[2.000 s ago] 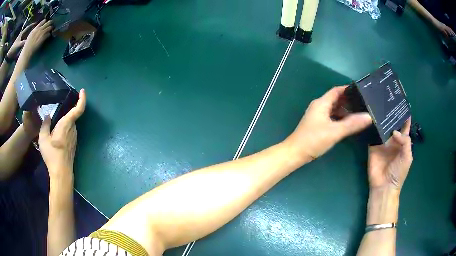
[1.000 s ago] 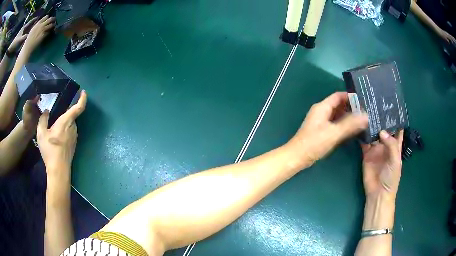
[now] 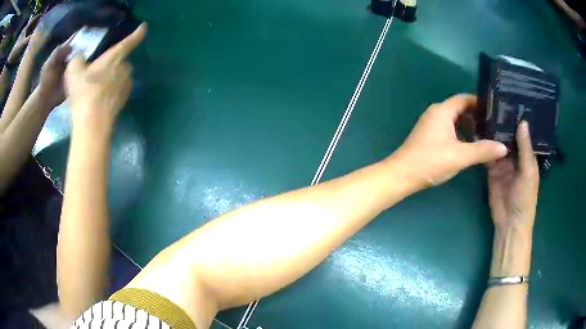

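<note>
A black retail box [image 3: 525, 96] with white printed text is held at the right. A dark side panel or flap shows along its left edge and a whitish strip at its top. My left hand [image 3: 450, 138] reaches across from the lower left and pinches the box's left edge and lower corner between fingers and thumb. My right hand [image 3: 514, 186], with a silver bracelet at the wrist, holds the box from below, one digit lying over the printed face. The inside of the box is hidden.
The dark green bench [image 3: 257, 103] has a white seam line. Black feet [image 3: 393, 9] of cream pipe legs stand at the top. A neighbour's blurred hands [image 3: 96, 83] hold a dark thing with a whitish patch at the upper left. Small black pieces [image 3: 551, 159] lie partly behind the box.
The box has turned in my hands and sits further right and slightly higher in view. The pipe legs have shifted up, mostly out of view. The neighbour's hands have moved up and right, blurred.
</note>
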